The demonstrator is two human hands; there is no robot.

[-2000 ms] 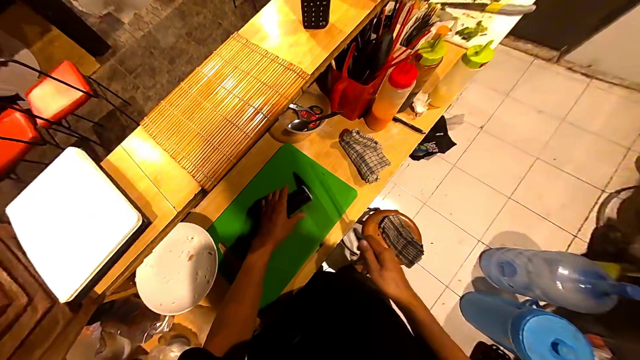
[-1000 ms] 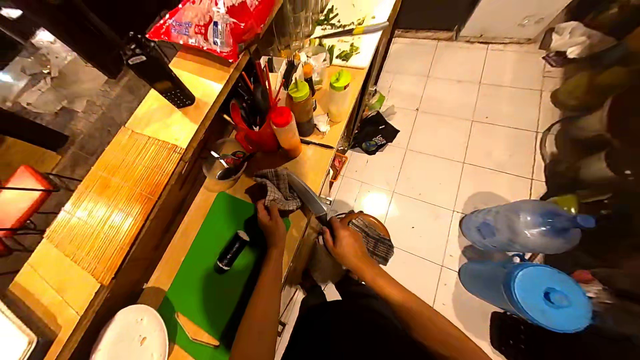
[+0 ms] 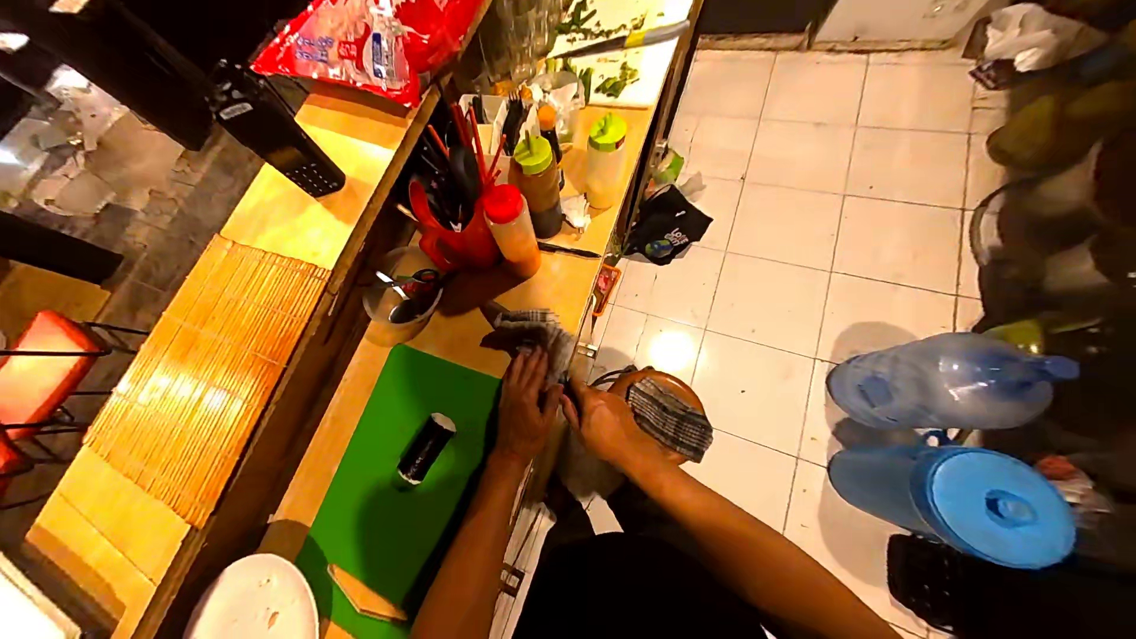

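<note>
My left hand (image 3: pixel 525 404) is on a checkered cloth (image 3: pixel 552 342) at the counter's front edge, fingers over its folds. Close beside it, my right hand (image 3: pixel 603 424) is closed around a knife's dark handle (image 3: pixel 566 382); the blade is mostly hidden by the cloth and fingers. A short black cylinder with a pale end (image 3: pixel 427 448), perhaps a seaweed-wrapped roll, lies on the green cutting board (image 3: pixel 373 497) left of my forearm. A flat tan piece (image 3: pixel 364 593) lies near the board's lower edge.
Beyond the cloth stand squeeze bottles (image 3: pixel 512 232), a red utensil holder (image 3: pixel 453 240) and a bowl with scissors (image 3: pixel 401 297). A bamboo mat (image 3: pixel 213 373) and handheld radio (image 3: pixel 275 133) occupy the ledge. A second checkered cloth (image 3: pixel 670 417) rests on a round brown object.
The knife blade, bare one second ago, is now mostly covered by the cloth. My left hand was over the black cylinder two seconds ago and is now on the cloth. The view has shifted.
</note>
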